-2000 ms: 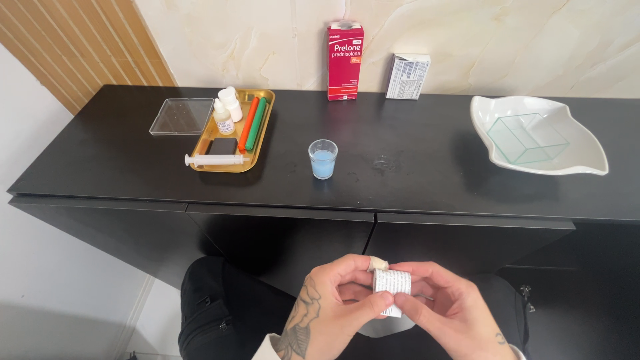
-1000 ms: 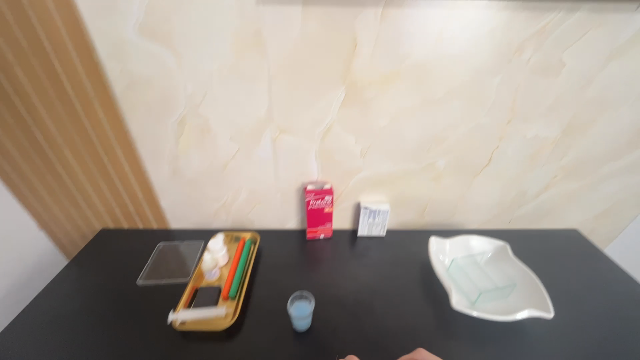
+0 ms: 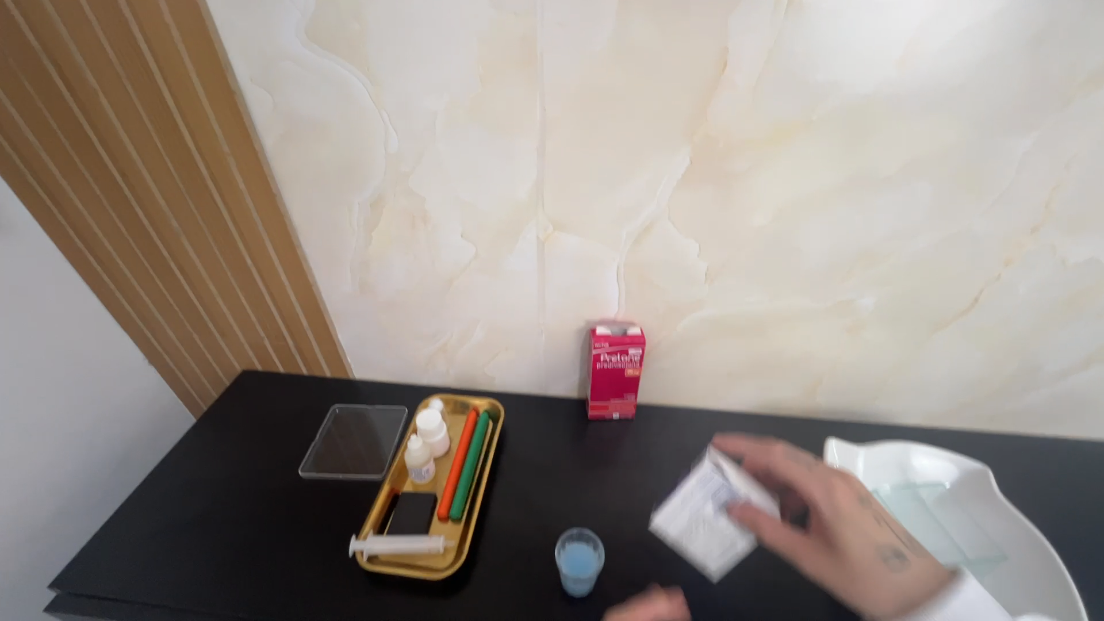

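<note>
My right hand [image 3: 828, 517] grips a small white printed carton [image 3: 711, 517], tilted, over the right part of the black tabletop. The picture is blurred there. Only some fingers of my left hand [image 3: 649, 605] show at the bottom edge, right of a small clear cup with blue liquid [image 3: 579, 561]; whether they hold anything is hidden. A red medicine carton [image 3: 615, 375] stands upright against the wall, its top flaps open.
At left a gold tray [image 3: 496, 431] holds white bottles [image 3: 433, 431], an orange stick [image 3: 457, 466], a green stick [image 3: 471, 466], a black square [image 3: 411, 514] and a syringe [image 3: 401, 544]. Beside it lies a clear lid [image 3: 354, 442]. A white dish [image 3: 1039, 539] with a glass piece [image 3: 940, 522] is at right.
The white carton stood by the wall; now it is in my right hand. Two seconds ago both hands held a folded white printed paper low in front of me. The view has tilted up.
</note>
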